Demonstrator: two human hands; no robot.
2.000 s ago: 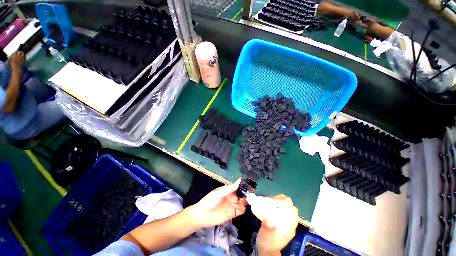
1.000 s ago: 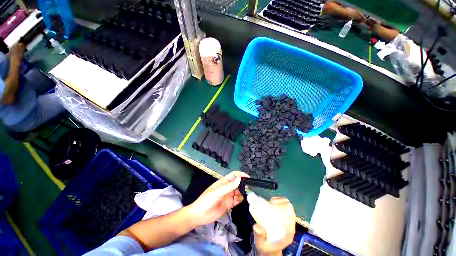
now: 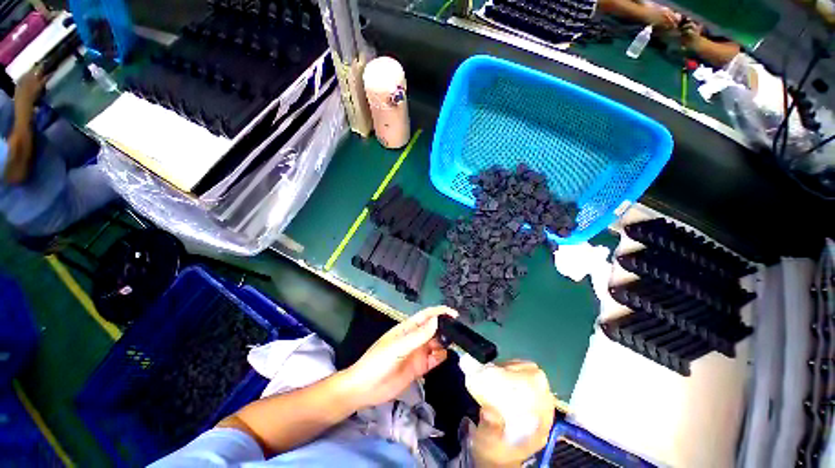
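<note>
My left hand holds a black housing by one end, above the bench's front edge. My right hand grips a white squeeze bottle, its narrow tip close under the housing; the exact contact is hidden. A loose heap of small black inserts lies on the green bench ahead. Two short rows of black housings lie left of the heap. Slanted rows of black parts lie on a pale sheet at right.
A light-blue mesh basket stands behind the heap, with a crumpled white tissue beside it. A pink tumbler stands by the post. A bagged tray stack and dark blue crate are left. Other workers' arms show at left and top right.
The housing in my left hand has turned, its free end now pointing down toward the right. My right hand and the bottle remain just below it. The view has shifted slightly.
</note>
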